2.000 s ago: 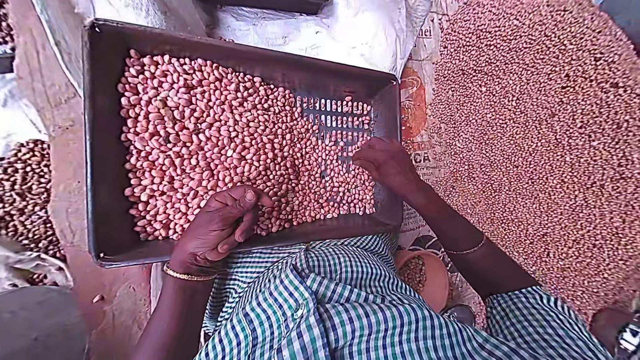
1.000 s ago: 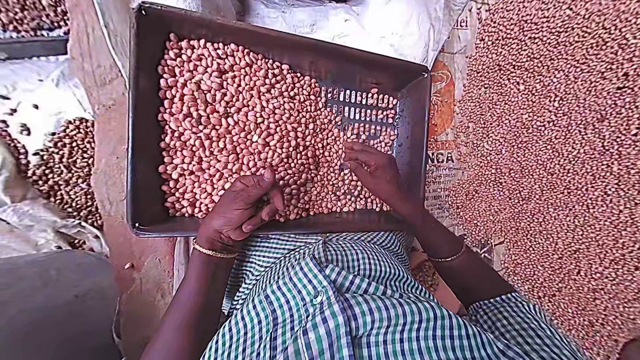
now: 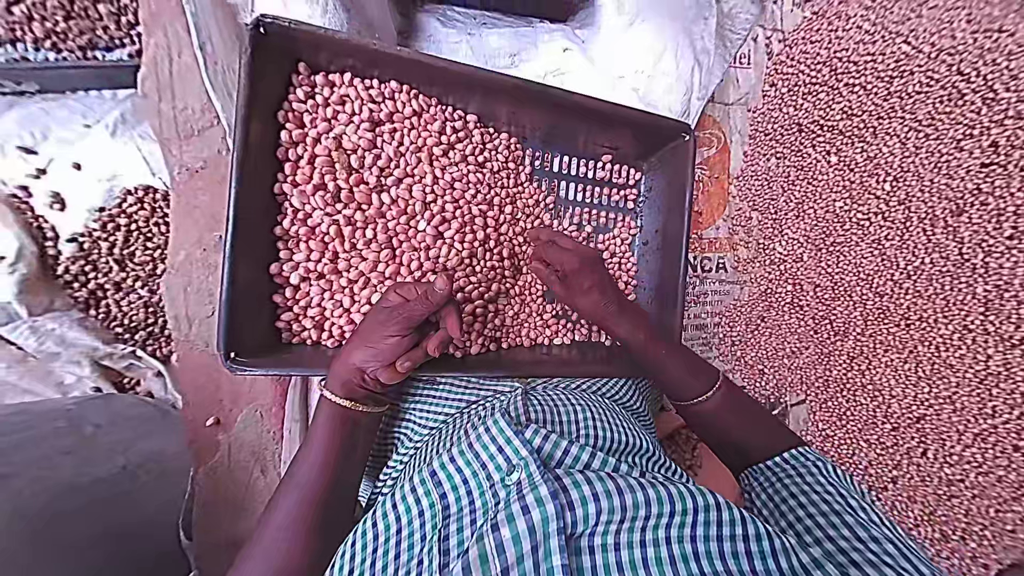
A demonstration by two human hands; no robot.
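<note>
A dark rectangular tray (image 3: 460, 368) with a slotted bottom lies tilted before me, its left and middle filled with pinkish shelled peanuts (image 3: 384, 192). Toward its right side the slots (image 3: 588, 192) show, with fewer nuts over them. My left hand (image 3: 408, 332) is at the tray's near edge, palm partly up and fingers curled; whether a nut is inside cannot be told. My right hand (image 3: 576, 276) is over the nuts right of the middle, its fingers bent down toward them, the fingertips partly hidden. Both wrists wear bangles.
A wide spread of peanuts (image 3: 888, 264) covers the right side, beside a printed sack (image 3: 712, 176). White sheeting (image 3: 640, 56) lies beyond the tray. On the left are a heap of darker nuts (image 3: 120, 272), another tray (image 3: 72, 76) and a grey rounded object (image 3: 88, 480). An orange bowl (image 3: 716, 480) is partly hidden by my shirt.
My right hand has moved left and nearer to my left hand, from over the tray's right side. The left hand stays at the near edge. The view has shifted.
</note>
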